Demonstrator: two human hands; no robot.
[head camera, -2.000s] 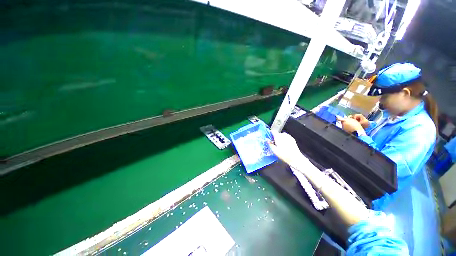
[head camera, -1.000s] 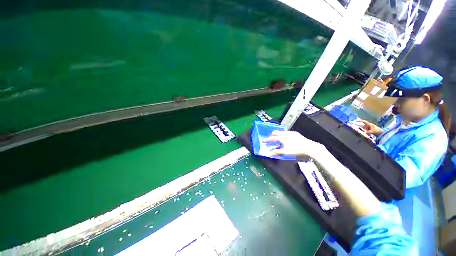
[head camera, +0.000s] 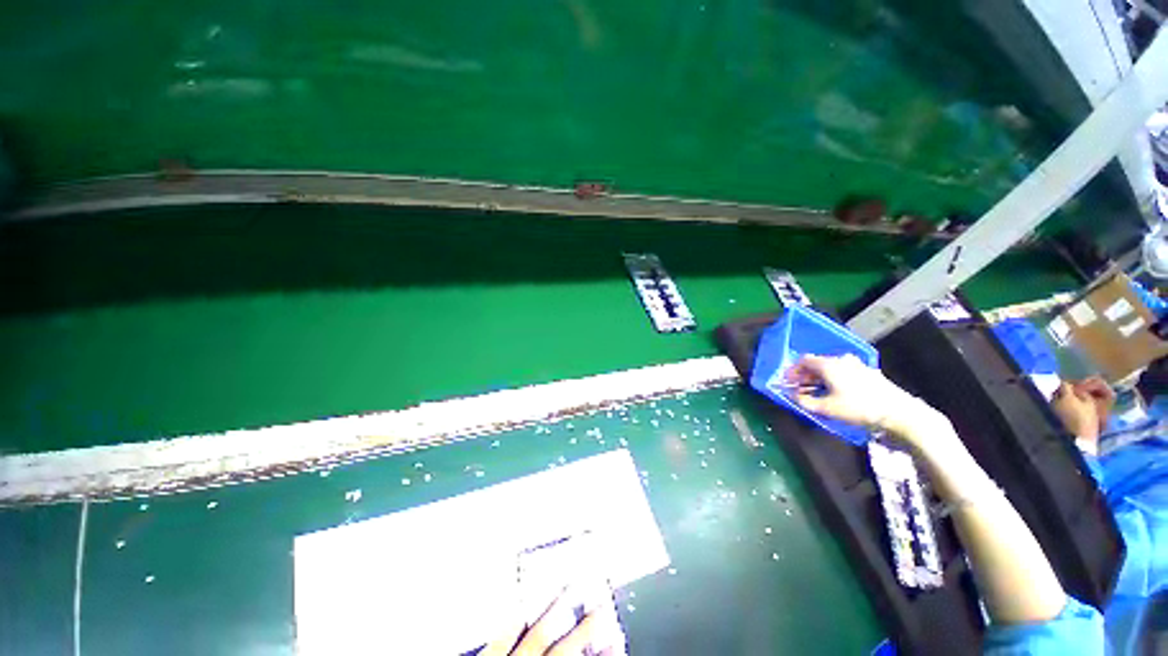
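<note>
My right hand reaches into the open blue parts bin, fingertips inside it; whether they pinch a small part cannot be seen. The bin sits tilted on the black tray. My left hand is at the lower edge, partly cut off, its fingers on a pale frame that lies on the white paper sheet. The frame is washed out by glare. Tiny white parts are scattered on the dark green bench, between the paper, the rail and the bin.
A black tray at right holds a silver-white frame. A pale rail borders the green conveyor, which carries frames. A white post rises behind the bin. Another person's hands and blue sleeves show at the right edge.
The view has swung right-to-left across the scene, so bin and trays sit further right. My right hand has moved from the bin's edge into it. My left hand has come into view on the frame.
</note>
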